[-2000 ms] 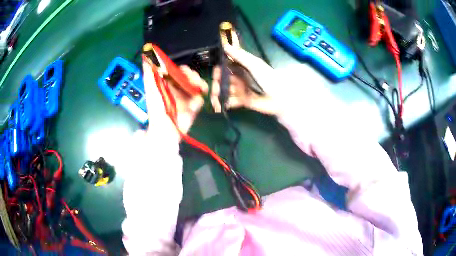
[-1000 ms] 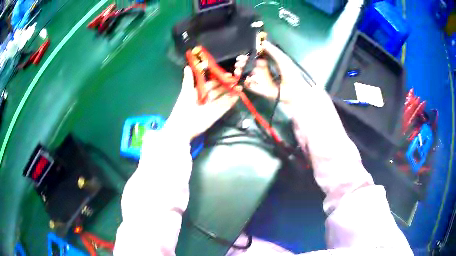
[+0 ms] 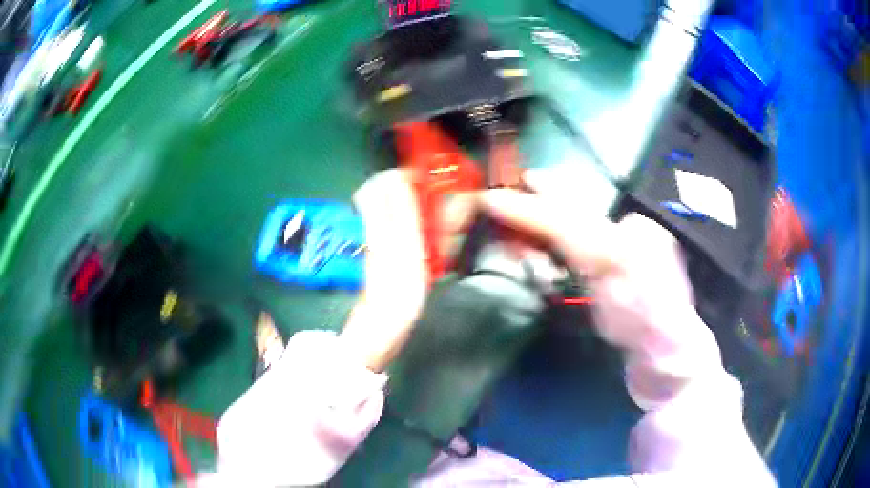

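The view is blurred. My left hand [image 3: 405,214] is closed on a red clamp [image 3: 439,176] just in front of a black test box [image 3: 444,71]. My right hand [image 3: 534,214] is beside it, fingers bent towards the red clamp; what they hold is too blurred to tell. The box's two brass-coloured terminal posts show, the left post [image 3: 393,92] and the right post [image 3: 512,72], with no clamp seen on either. A blue battery tester [image 3: 310,243] lies left of my left hand, its right end hidden by my arm. Dark leads run below my hands.
A second black test box [image 3: 143,305] stands at left, with red leads [image 3: 181,429] and a blue tester [image 3: 119,443] below it. At right are a black tray [image 3: 701,157] with white paper [image 3: 706,195], and red leads with another blue tester [image 3: 797,300]. More red clamps [image 3: 205,38] lie at far left.
The red clamp has come off the left post and turned more upright in my left hand. The black clamp, before at the right post, is no longer clear there. The blue tester has shifted slightly.
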